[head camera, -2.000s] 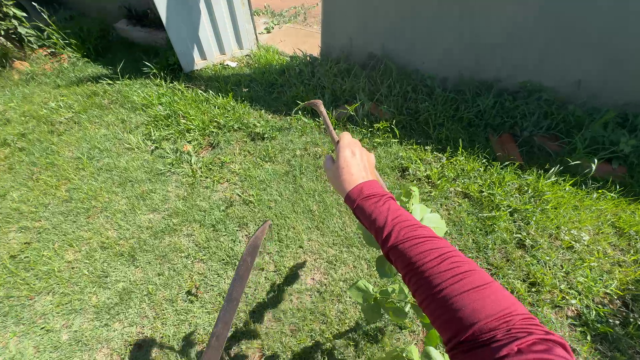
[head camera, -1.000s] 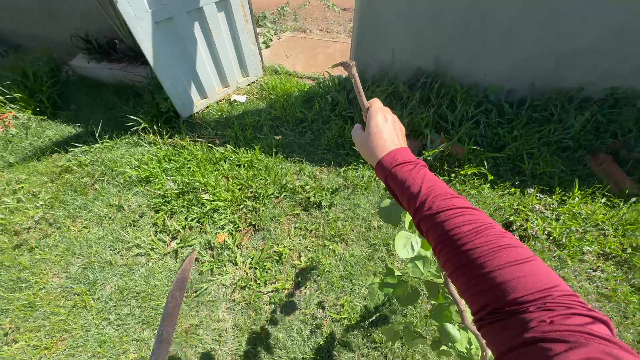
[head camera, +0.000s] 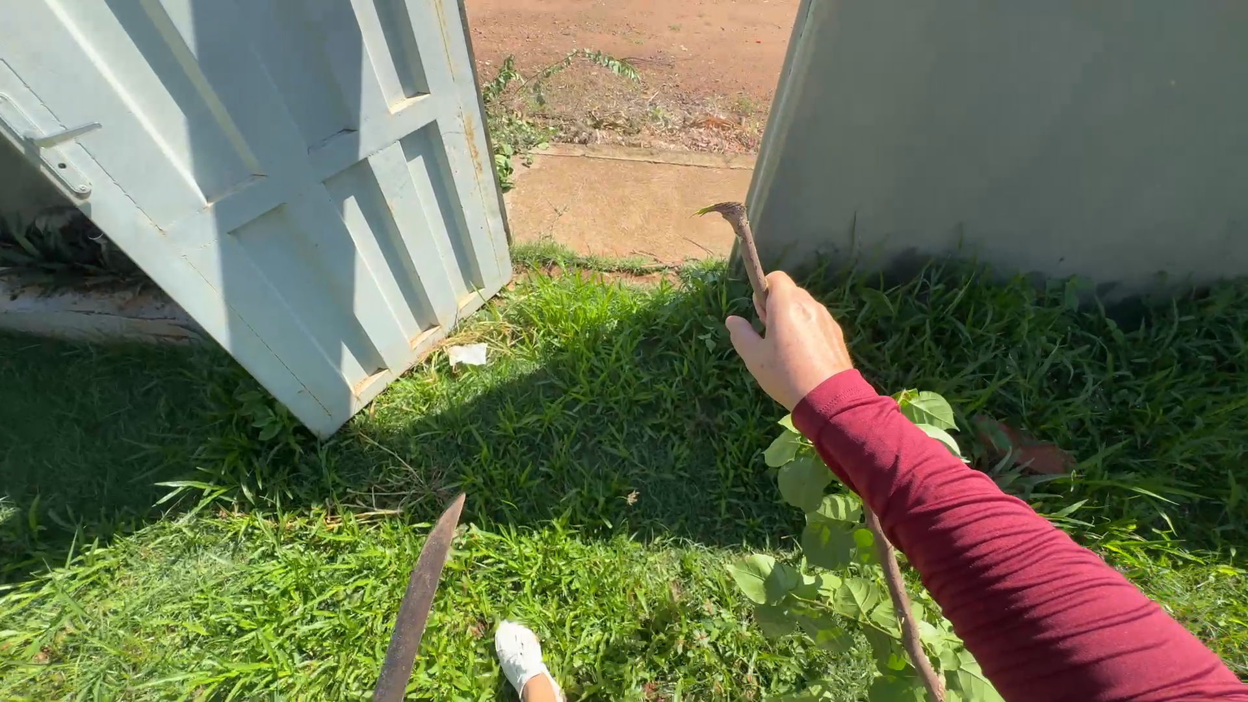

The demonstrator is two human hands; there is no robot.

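My right hand (head camera: 801, 341), in a dark red sleeve, is closed around a leafy branch (head camera: 748, 255) near its end. The branch's curved tip sticks out beyond my fingers. Below the hand, the branch passes behind my forearm and shows again at the lower right, with broad green leaves (head camera: 829, 536) around it. At the lower left, a long, dark, worn metal blade (head camera: 421, 604) rises from the bottom edge, point up, over the grass. Its handle is outside the view, and so is my left hand.
A pale metal gate leaf (head camera: 322, 195) stands at the upper left, a grey wall (head camera: 1014, 136) at the upper right. Between them lies a concrete slab (head camera: 629, 200) with reddish dirt beyond. A white shoe (head camera: 519, 651) is on the grass; a white scrap (head camera: 468, 354) lies near the gate.
The gate and the opening beside it are nearer and fill more of the view. My right hand still holds the branch. A white shoe has come into view at the bottom.
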